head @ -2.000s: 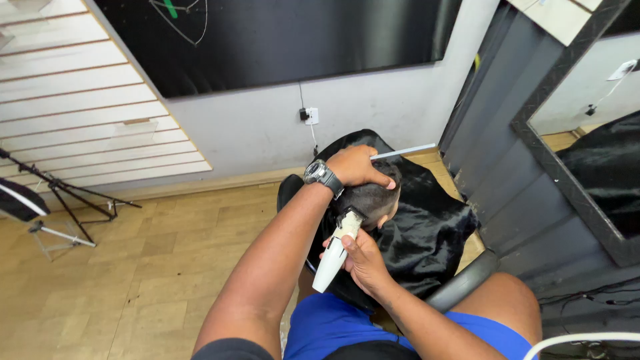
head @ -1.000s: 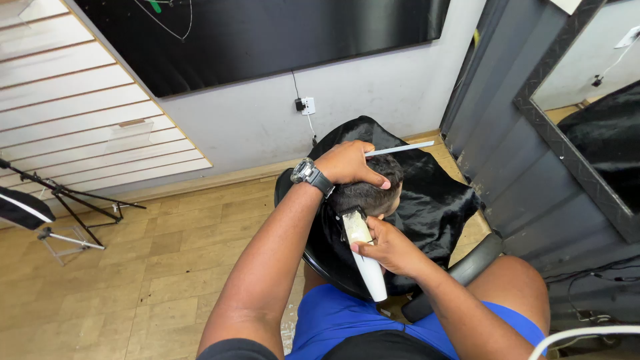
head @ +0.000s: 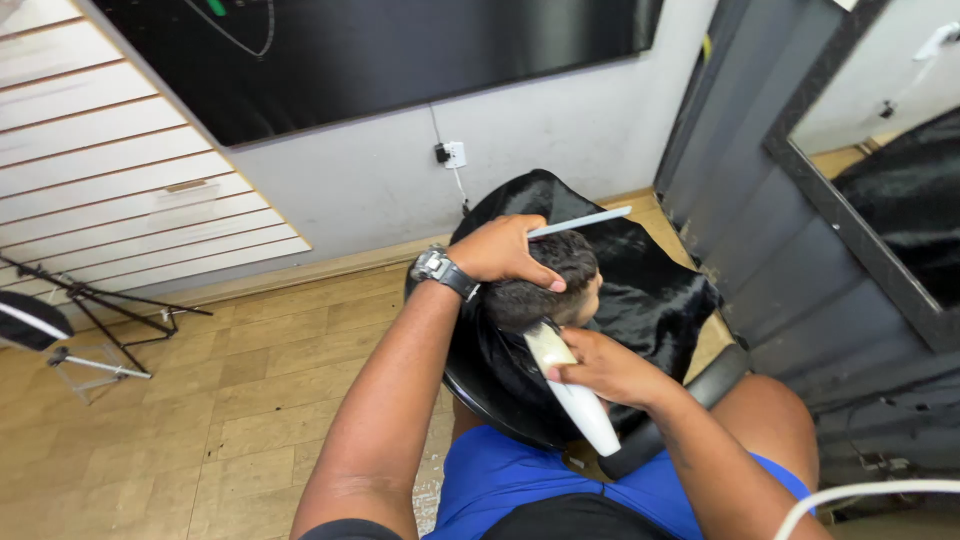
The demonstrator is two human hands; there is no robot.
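Observation:
A person with short dark hair (head: 525,304) sits in a barber chair under a shiny black cape (head: 645,300). On top of the head rests my left hand (head: 510,251), a watch (head: 446,271) at its wrist; it holds a pale grey comb (head: 581,223) that sticks out to the right. My right hand (head: 604,367) grips a white hair clipper (head: 574,390), its blade end against the hair at the lower side of the head and its body slanting down to the right.
The chair's black armrest (head: 679,409) lies beside my leg. A framed mirror (head: 885,172) hangs on the right wall. Light stands (head: 112,307) are at the far left. A white cord (head: 855,491) curves at lower right, and a wall outlet (head: 454,154) is behind the chair.
My right hand has shifted with the clipper toward the right side of the head, and the clipper's angle has turned. My left hand remains on the head with the comb.

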